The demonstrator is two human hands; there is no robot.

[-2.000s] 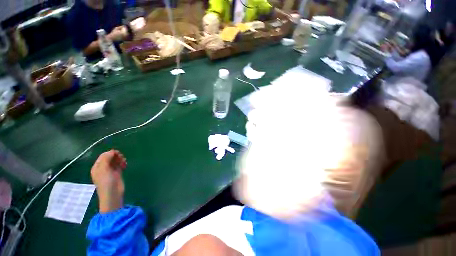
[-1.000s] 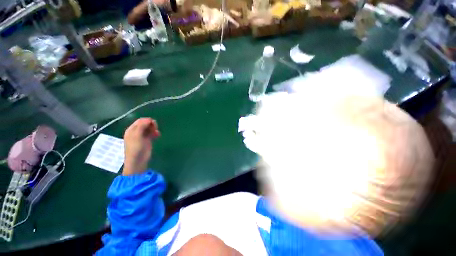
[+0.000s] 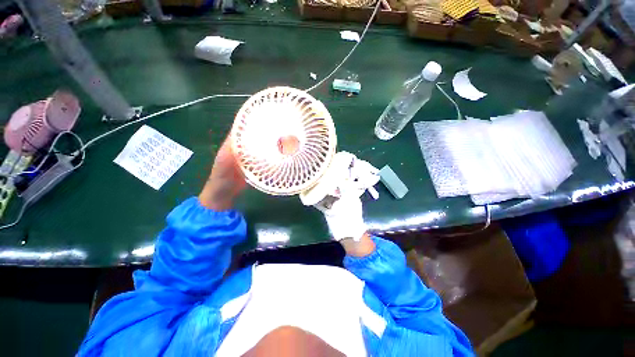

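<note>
A cream clip fan (image 3: 284,141) is held up over the front of the green bench, its round slatted grille facing up towards me. My bare left hand (image 3: 224,171) holds the left side of the fan head; its fingers are partly hidden behind the grille. My right hand (image 3: 345,209) wears a white glove and holds the fan's clip base (image 3: 322,193) at the lower right of the head. A crumpled white glove (image 3: 363,174) lies just behind my right hand and partly merges with it in view.
A pale blue-green block (image 3: 393,181), a tilted water bottle (image 3: 405,107) and bubble bags (image 3: 496,157) are on the right. A label sheet (image 3: 153,157), white cable (image 3: 188,102) and pink fan (image 3: 43,123) are on the left. A brown carton (image 3: 480,279) and blue stool (image 3: 535,245) are below the bench edge.
The large blurred cream shape at the right is gone, and the clip fan now shows clearly in the middle. My left hand has moved onto it. The bubble bags and carton are uncovered.
</note>
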